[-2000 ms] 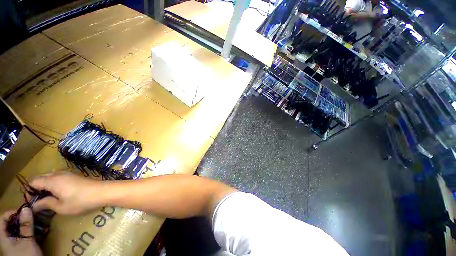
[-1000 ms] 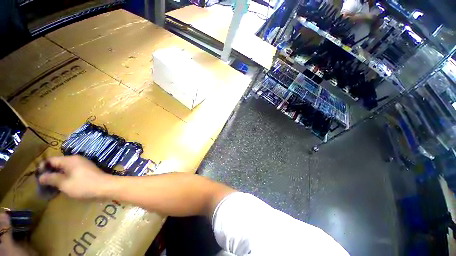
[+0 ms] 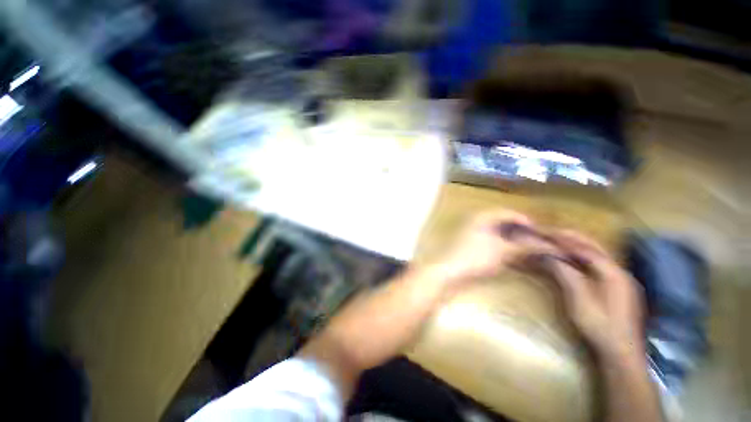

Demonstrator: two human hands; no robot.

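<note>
The frame is badly blurred. My left hand [image 3: 486, 247] and my right hand [image 3: 605, 297] are close together over the cardboard bench cover [image 3: 494, 330]. Both hold a small dark wired part [image 3: 539, 247] between their fingertips; its details are blurred and the fingers partly hide it. The row of dark, shiny parts [image 3: 679, 288] lies at the right, beside my right hand and partly hidden by it.
The open carton [image 3: 535, 185] with jumbled shiny dark parts stands just beyond my hands. A bright white surface [image 3: 354, 181] lies to the left, with blurred small items at its back. A pale post [image 3: 123, 107] crosses the upper left. Blue things are behind.
The view has swung left, bringing the carton and white surface to the middle. My hands, apart one second ago, are now together at a part. The white box is out of view.
</note>
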